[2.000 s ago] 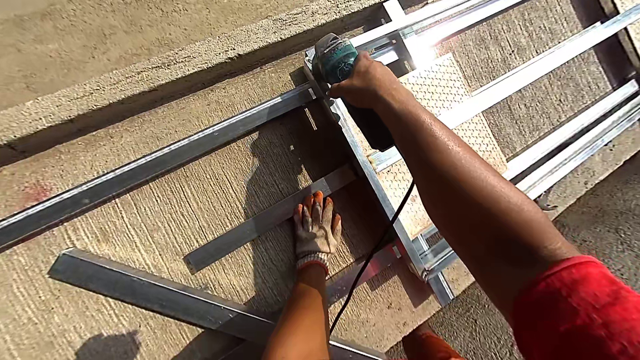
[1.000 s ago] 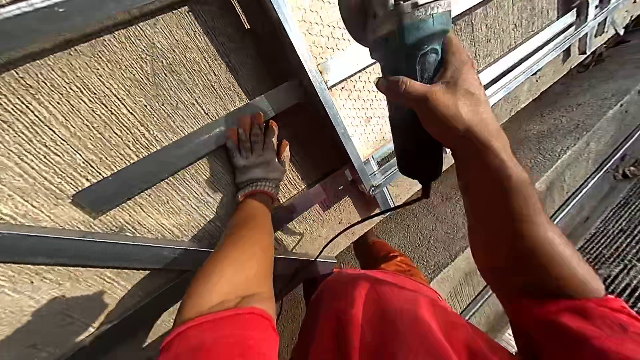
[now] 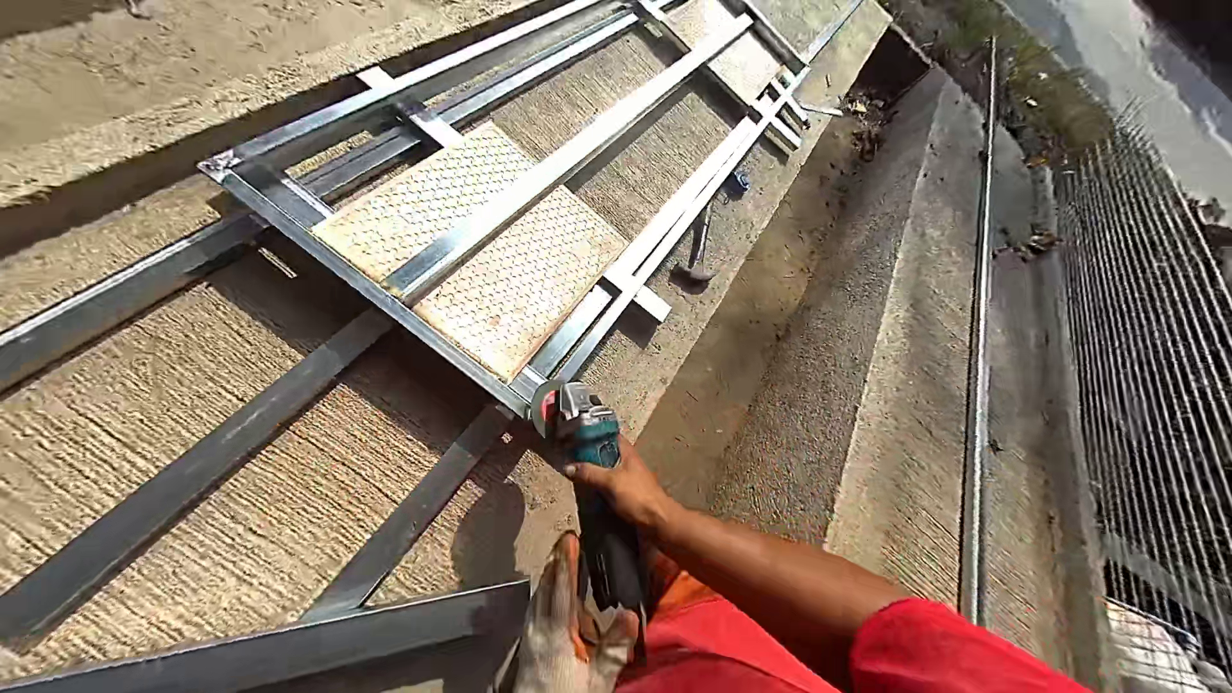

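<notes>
My bare right hand grips the teal head of an angle grinder. The grinder's disc is at the near corner of a welded metal frame, close to or touching it. My left hand, in a work glove with orange fingertips, is around the rear of the grinder's black body. Two patterned boards lie under the frame's bars. Loose metal bars run out from the frame to the lower left, and a wider metal channel lies near my left hand.
A hammer lies on the concrete right of the frame, with a small blue item by it. A concrete gutter runs along the right, then a long metal pipe and a stack of thin rods.
My left hand has left the flat metal bar and now holds the grinder's rear. My right hand has brought the grinder to the frame's near corner. The view has shifted widely.
</notes>
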